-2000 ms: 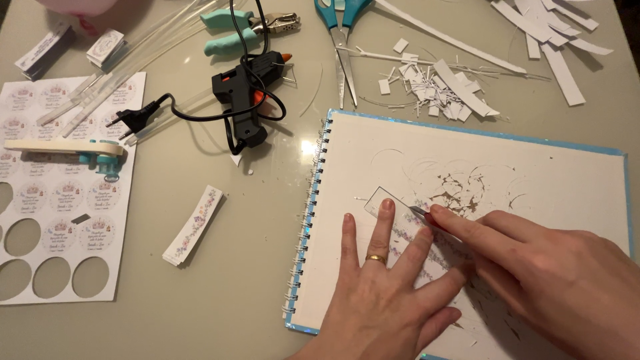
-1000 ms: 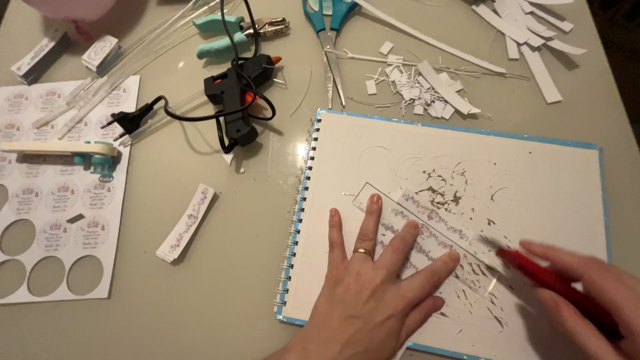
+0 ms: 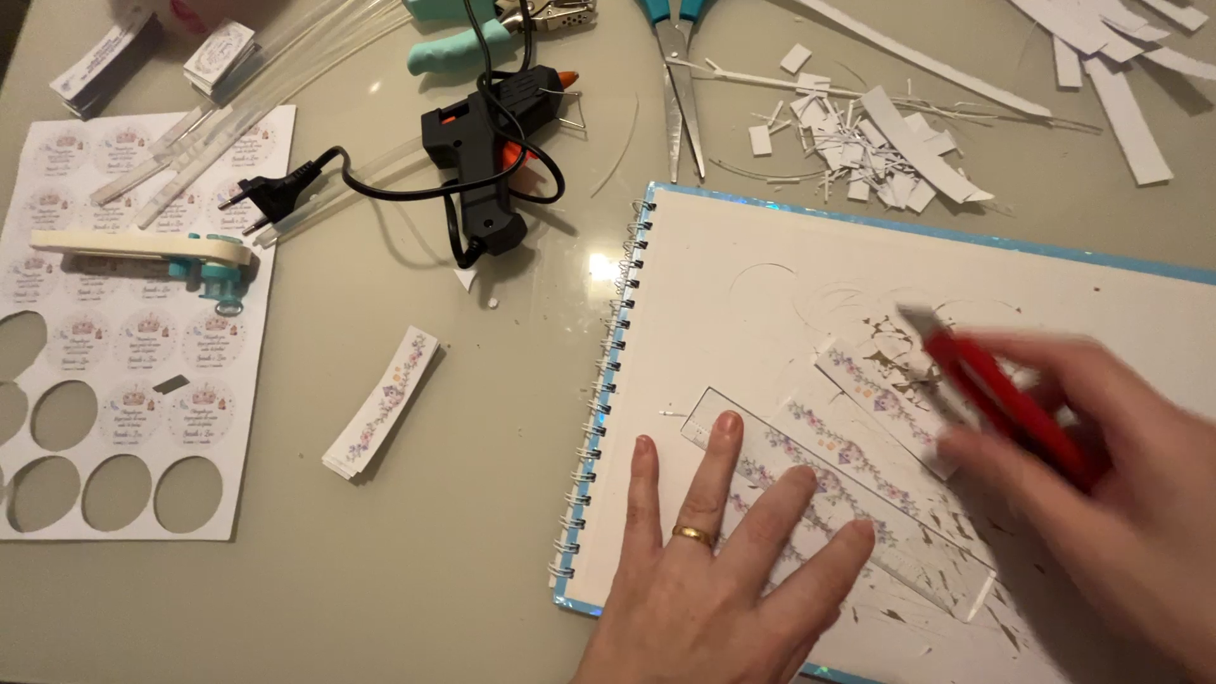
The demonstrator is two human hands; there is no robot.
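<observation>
My left hand (image 3: 736, 560) lies with spread fingers on a clear plastic ruler (image 3: 698, 418), pressing it flat over flower-printed paper. In my right hand (image 3: 1092, 456) is a red utility knife (image 3: 1007, 399), blurred, its tip raised over the upper part of the paper. A flower-printed strip (image 3: 879, 394) lies at an angle beneath the knife, apart from the printed strip (image 3: 845, 446) beside the ruler. All of these rest on the scored, worn cover of a spiral-bound notebook (image 3: 703, 256) with blue edges.
Left of the notebook lie a stack of printed strips (image 3: 385, 404), a black glue gun (image 3: 489, 152) with its cord, and a sheet of round labels (image 3: 123, 332) under a cream-and-teal tool (image 3: 142, 249). Beyond are teal-handled scissors (image 3: 677, 85), a teal-handled punch (image 3: 461, 47) and paper scraps (image 3: 855, 142).
The knife in my right hand has moved away from the ruler's edge and up over the paper. A printed strip now lies separate at an angle. My left hand stays on the ruler.
</observation>
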